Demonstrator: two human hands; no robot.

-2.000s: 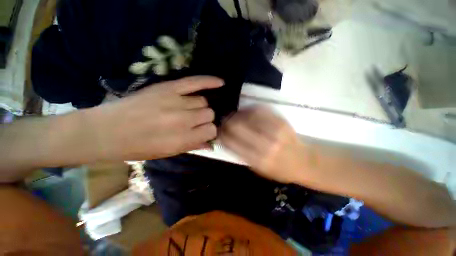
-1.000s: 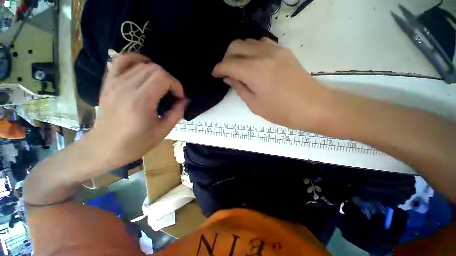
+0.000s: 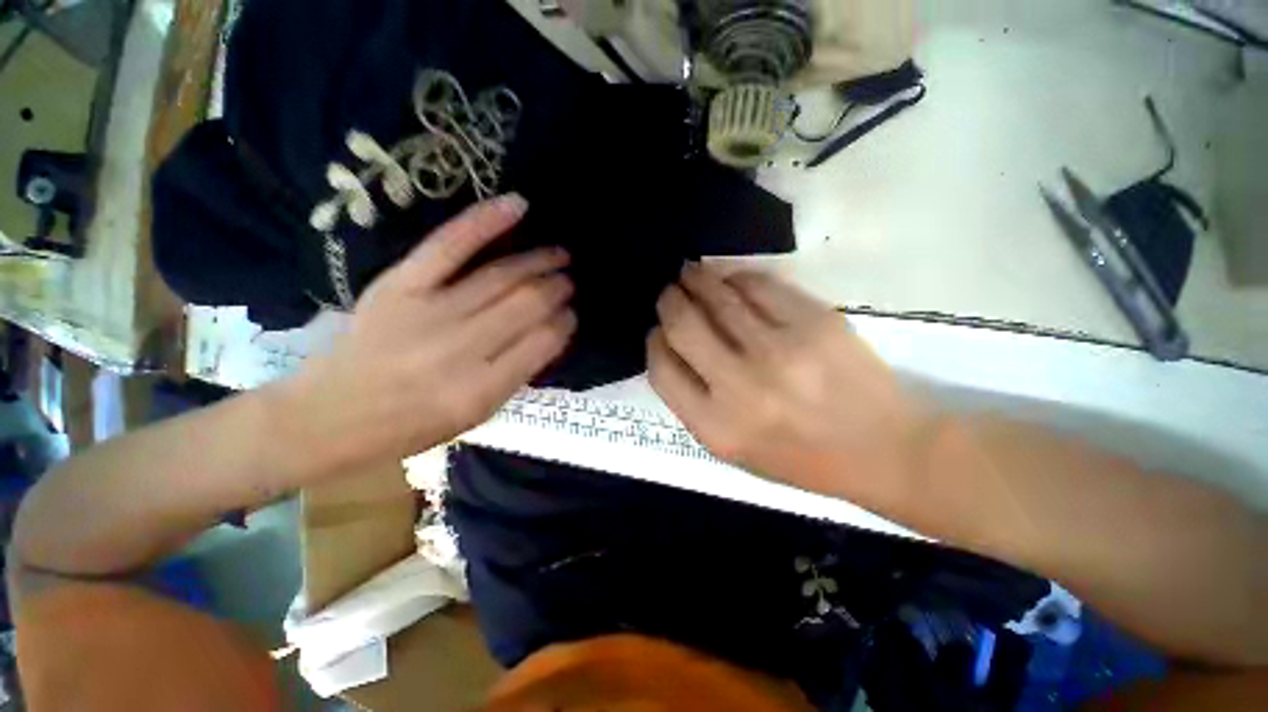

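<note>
A dark garment piece [image 3: 598,181] with cream flower and leaf embroidery [image 3: 452,132] lies on the white machine table. My left hand [image 3: 466,320] lies flat on the cloth near its front edge, fingers slightly spread. My right hand [image 3: 758,355] is at the cloth's right front edge with fingers bent; its fingertips touch the edge, and whether they pinch it is hard to tell. The tension dial [image 3: 747,125] of the sewing machine is just behind the cloth. The needle and presser foot are not clearly visible.
Thread snips [image 3: 1112,264] lie on a dark scrap [image 3: 1157,237] at the right. A measuring tape [image 3: 598,422] runs along the front table edge. Below are a dark garment bundle [image 3: 626,556], a carton [image 3: 355,543] with pale cloth, and a blue basket [image 3: 1140,668] at the lower right.
My left hand has flattened onto the cloth from a raised, bent pose. The cloth's right corner now shows beside the tension dial, and more of the machine is in view.
</note>
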